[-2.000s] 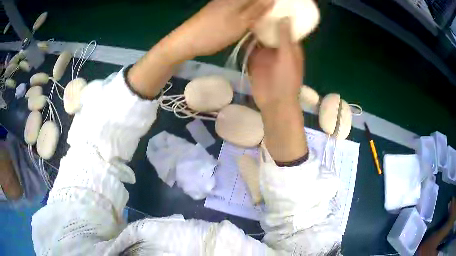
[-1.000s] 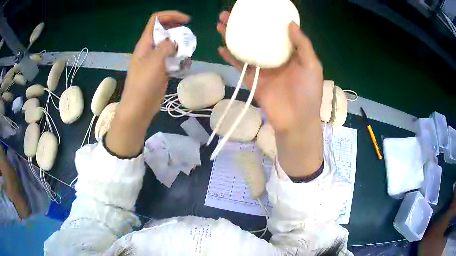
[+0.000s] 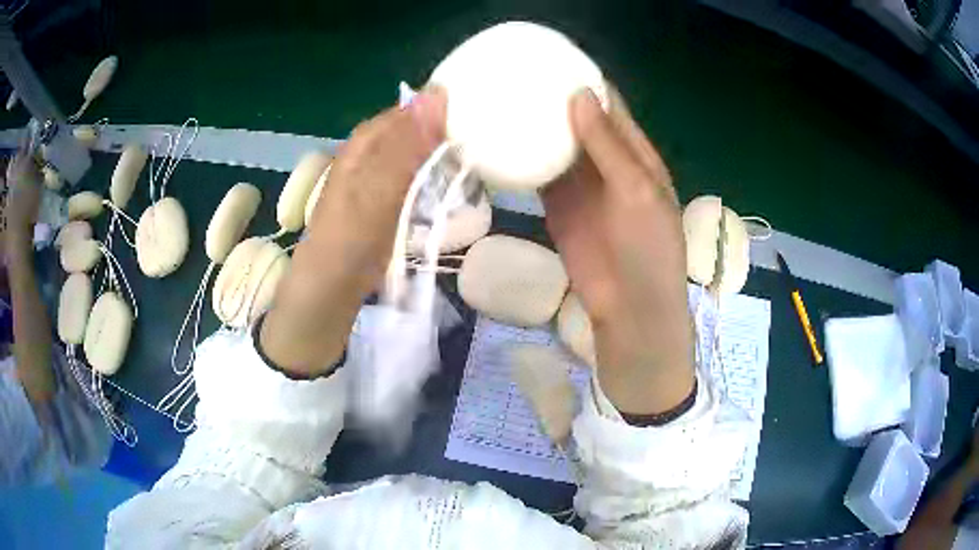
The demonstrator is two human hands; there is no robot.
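Observation:
A cream rounded corded unit (image 3: 517, 105) is held up in front of me, its white doubled cord hanging down at its lower left. My left hand (image 3: 392, 177) grips its left edge. A bit of white cloth shows at those fingertips. My right hand (image 3: 628, 193) holds its right side, thumb on the face. Below, a blurred white wiping cloth (image 3: 395, 360) shows beside my left forearm; whether it hangs or lies cannot be told. Another unit (image 3: 513, 280) lies at the top of the printed form (image 3: 499, 414).
More corded units (image 3: 162, 236) lie at left. Two units (image 3: 716, 245) stand against each other near the pale belt edge. At right are a yellow-orange pen (image 3: 806, 327), white wipes (image 3: 867, 378) and clear plastic boxes (image 3: 887, 481). Another person's arm (image 3: 30, 290) is at far left.
My left hand has moved right and up from beside the unit and now grips its left edge. The unit has shifted slightly left and down. A blurred cloth now shows beneath it.

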